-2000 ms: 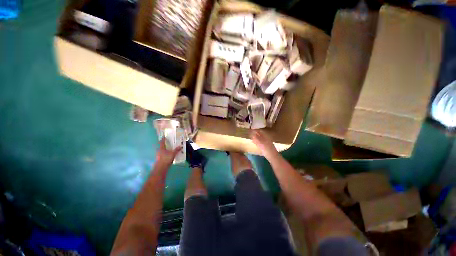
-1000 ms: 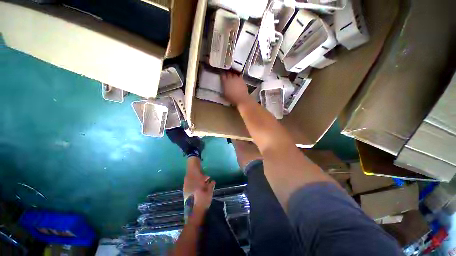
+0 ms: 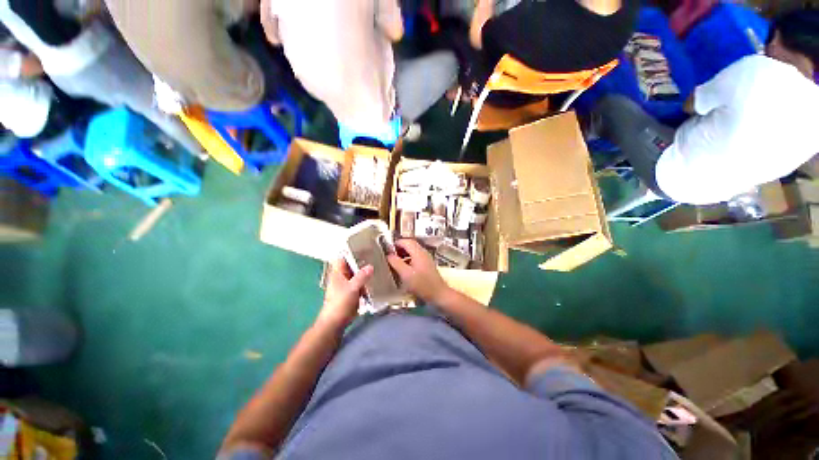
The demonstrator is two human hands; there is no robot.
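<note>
A white plastic housing shell (image 3: 375, 262) is held up in front of me, its hollow side towards me. My left hand (image 3: 344, 289) grips its left side, with the thumb over the rim. My right hand (image 3: 412, 268) is at its right side, fingers on the rim. The main carton (image 3: 499, 229), full of white shells, stands just beyond my hands. Part of the shell's right edge is hidden by my right fingers.
The second carton (image 3: 301, 233) stands left of the main one, with the small-parts box (image 3: 344, 184) inside. Blue stools (image 3: 121, 153) and several seated people are beyond. An orange chair (image 3: 539, 79) is at the back. Empty cartons (image 3: 723, 373) lie at right.
The view has risen and widened. My right hand has left the main carton, and both hands are now together at a shell in front of me.
</note>
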